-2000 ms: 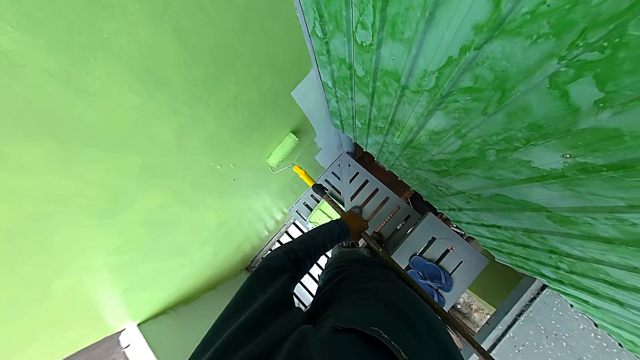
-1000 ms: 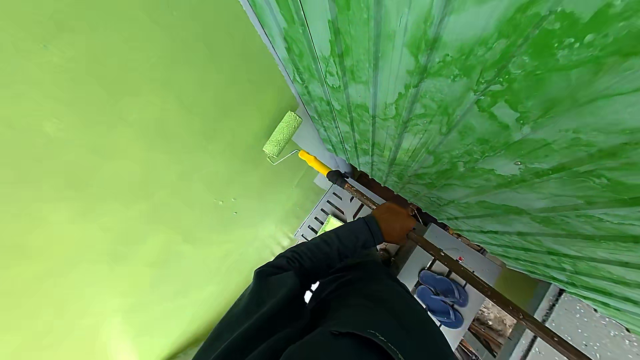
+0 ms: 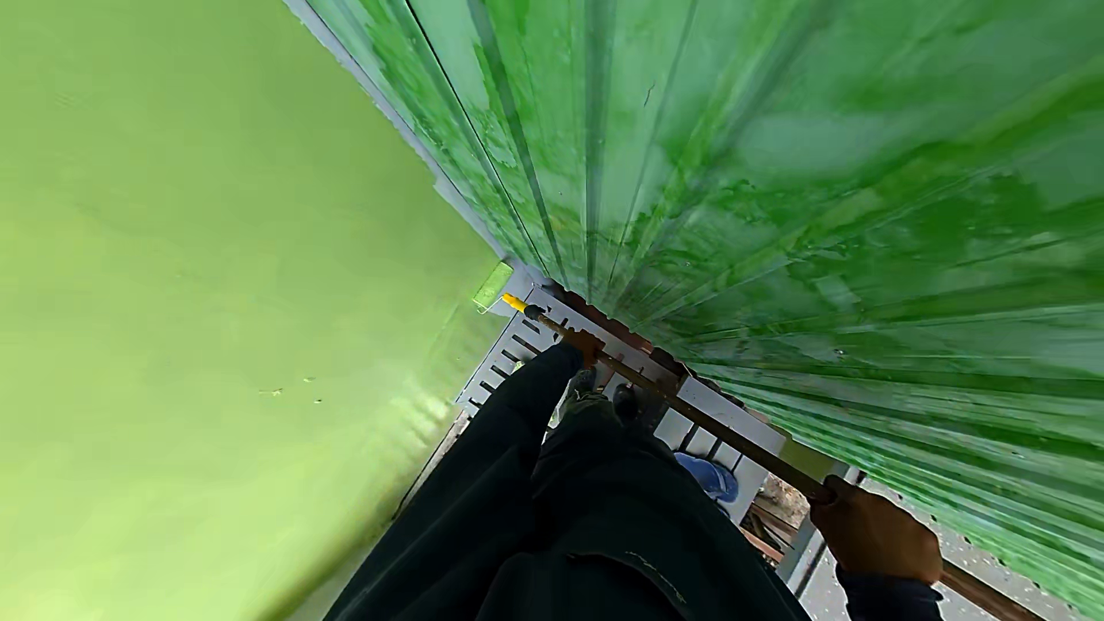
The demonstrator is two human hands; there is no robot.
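A paint roller [image 3: 493, 287] with a yellow handle [image 3: 515, 302] is fixed to the end of a long brown pole [image 3: 716, 427]. Its light green sleeve is against the wall [image 3: 259, 259] beside the grey strip at the corner. My left hand [image 3: 584, 345] grips the pole a short way behind the yellow handle. Farther back, at the lower right, my right hand [image 3: 875, 530] is closed around the same pole. The pole runs slantwise across the view, above my feet and the slatted platform [image 3: 509, 349].
A ribbed green translucent panel wall [image 3: 776, 172] rises close on the right. Blue flip-flops [image 3: 709, 476] lie on a grey slatted surface below the pole. Wood scraps [image 3: 772, 522] and a speckled grey surface [image 3: 975, 539] are at the lower right.
My right hand has come into view on the pole. The roller sits lower on the wall, nearer the slatted platform, than a second ago. The view has shifted.
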